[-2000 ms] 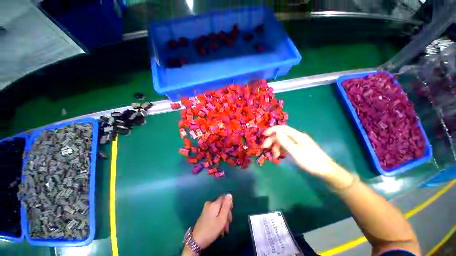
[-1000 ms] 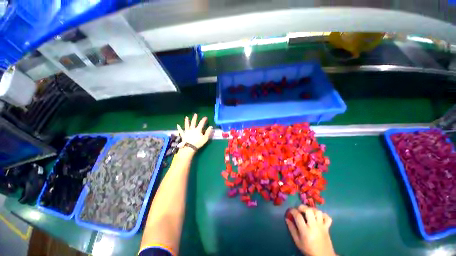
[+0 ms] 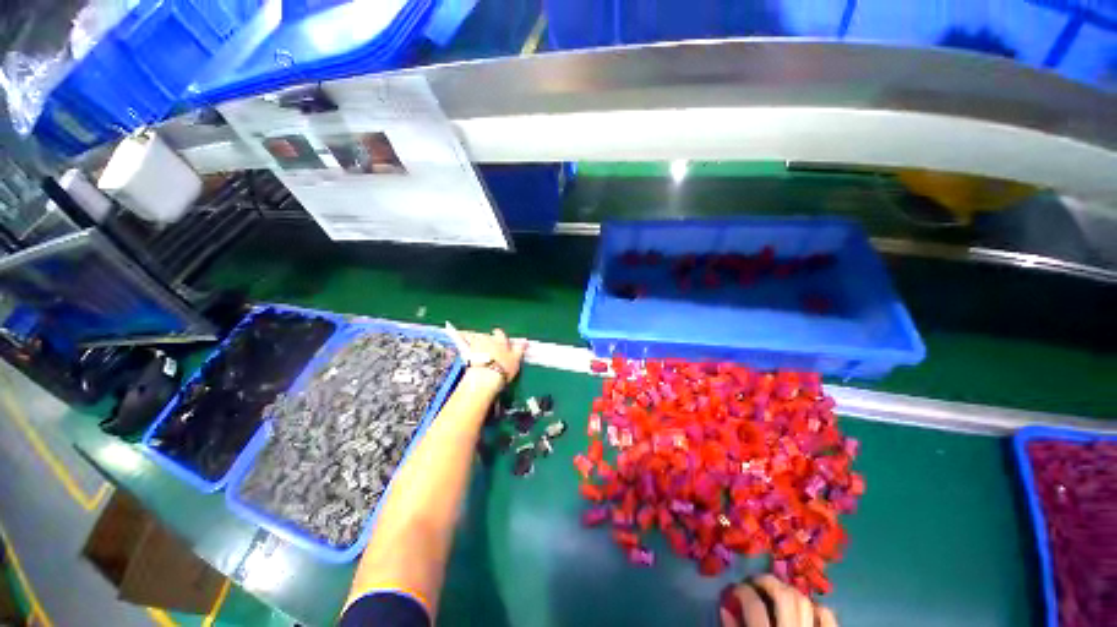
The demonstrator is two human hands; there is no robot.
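Note:
The heap of red plastic parts (image 3: pixel 729 459) lies on the green worktop in the centre. My left hand (image 3: pixel 490 352) is palm down by the metal rail, at the back right corner of the tray of grey parts (image 3: pixel 349 429); what is under it is hidden. Several loose black-and-grey pieces (image 3: pixel 529 431) lie on the worktop just right of my left forearm. My right hand (image 3: pixel 778 603) is at the front edge of the red heap, cut off by the bottom of the picture. Its fingers are curled on a dark red piece (image 3: pixel 734 603).
A deep blue bin (image 3: pixel 759 337) with some dark red pieces stands behind the heap. A tray of black parts (image 3: pixel 239 392) is at left, a tray of magenta parts (image 3: pixel 1078 521) at the right edge. An instruction sheet (image 3: pixel 380 184) hangs upper left. A cardboard box (image 3: pixel 159 557) is lower left.
The view has swung left and up. My left hand, spread beside the grey tray a second ago, is now at its corner. Black-and-grey pieces show right of the forearm. My right hand stays near the heap's front.

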